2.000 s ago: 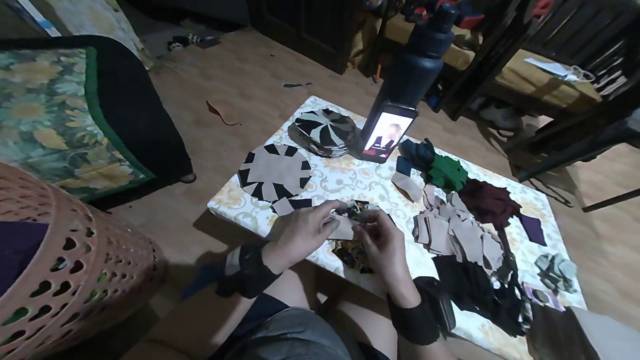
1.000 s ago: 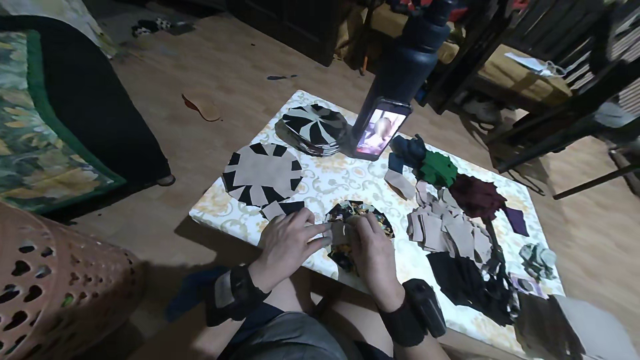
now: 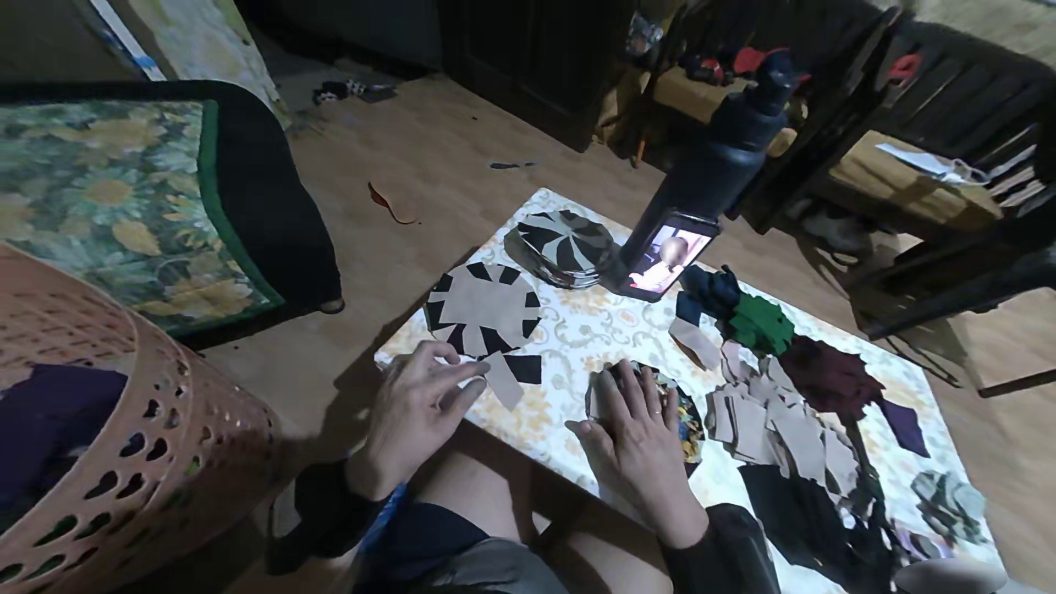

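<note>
My left hand holds a small beige fabric piece between thumb and fingers, over the table's near left edge. Beside that piece lies a black fabric scrap. My right hand rests flat, fingers spread, on a round patterned fabric piece with beige cloth at its left side. Farther back is a beige and black fabric round, and behind it a stack of black and grey rounds.
A phone leans on a dark bottle. Piles of beige, green, maroon and black fabric cover the right side of the floral-covered table. A pink plastic basket stands at left.
My hands were together at the patterned round. My left hand has moved left to the beige piece beside the black scrap, while my right hand now lies flat on the round.
</note>
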